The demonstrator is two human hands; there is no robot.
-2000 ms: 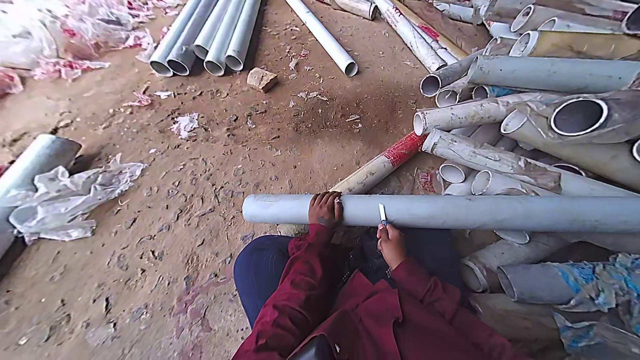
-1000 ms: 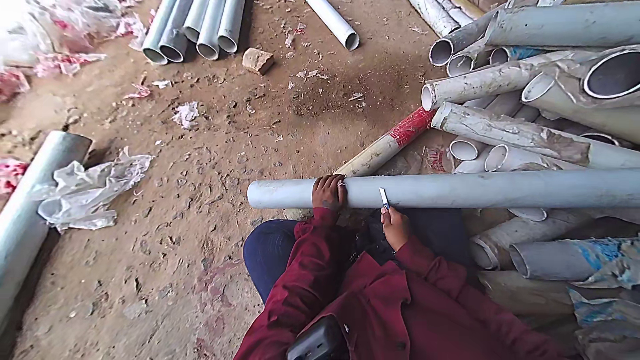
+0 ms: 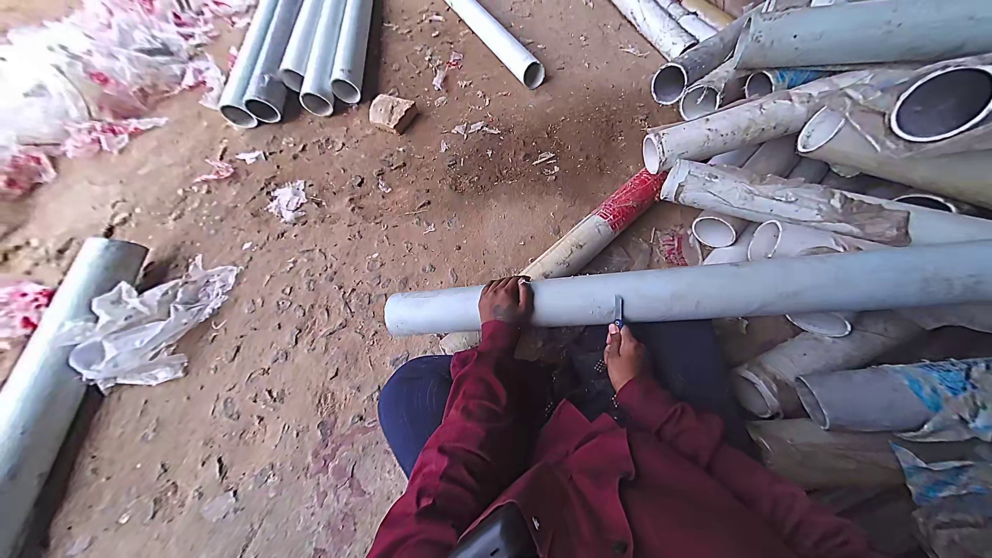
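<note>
A long grey plastic pipe (image 3: 736, 280) lies across my lap, its left end free and its right part running out of view over the pile. My left hand (image 3: 506, 301) is closed over the pipe near its left end. In my right hand (image 3: 624, 356) is a small knife (image 3: 618, 310) with a blue part by the grip; its blade points away from me and lies over the near side of the pipe. Beneath the grey pipe, a dirty pale pipe with a red wrapped section (image 3: 632, 200) slants up to the right.
A heap of dirty pipes (image 3: 775, 116) fills the right side. Several grey pipes (image 3: 322, 62) and a broken brick (image 3: 393, 113) are at the upper left. A large pipe (image 3: 54, 372) with torn plastic film (image 3: 151, 329) lies at left, with more plastic film (image 3: 101, 70) behind.
The view has shifted a little. Both hands keep nearly the same places on and beside the pipe; the knife blade now stands more upright than one second ago.
</note>
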